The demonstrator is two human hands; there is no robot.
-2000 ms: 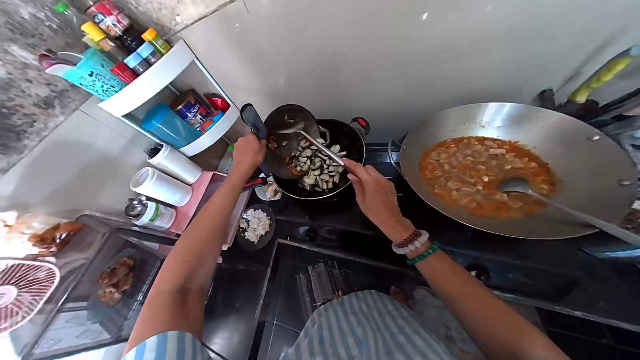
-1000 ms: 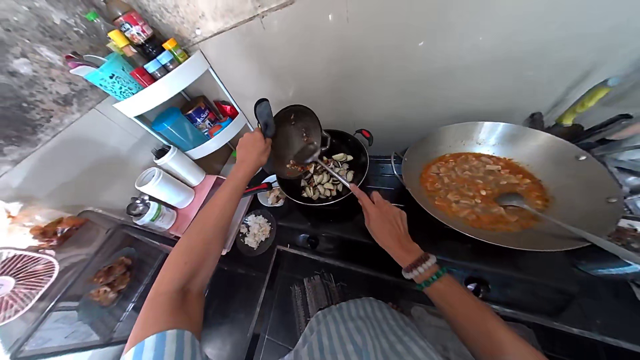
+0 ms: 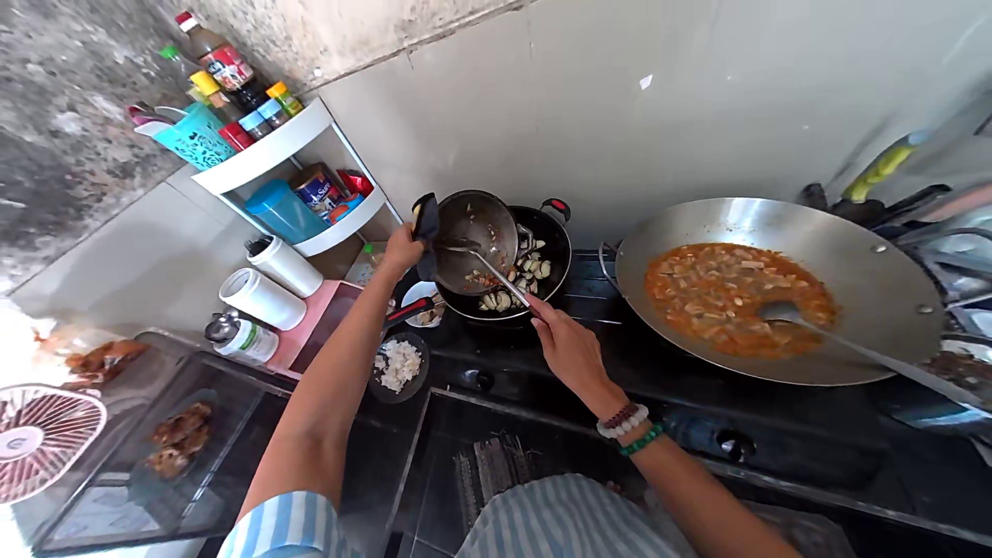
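Note:
My left hand (image 3: 401, 246) grips the small dark wok (image 3: 477, 225) by its handle through a dark cloth or mitt (image 3: 426, 225), holding it tilted over the black frying pan (image 3: 559, 263). In my right hand (image 3: 570, 353) is a metal spatula (image 3: 500, 275), its blade inside the tilted wok, where bits of chopped food cling. Pale sliced pieces of food (image 3: 531, 271) lie in the black pan beneath, which stands on the stove. The wok hides part of that pan.
A large steel wok (image 3: 736, 211) of orange-red stew with a ladle (image 3: 783, 311) stands at right. At left are a bowl of rice (image 3: 400, 366), white canisters (image 3: 263, 298) on a pink tray, a white corner shelf (image 3: 263, 159) with bottles, and a fan (image 3: 46, 442).
The small wok has tipped further over the pan and covers more of the pale slices. The spatula blade has moved left, deeper into the wok.

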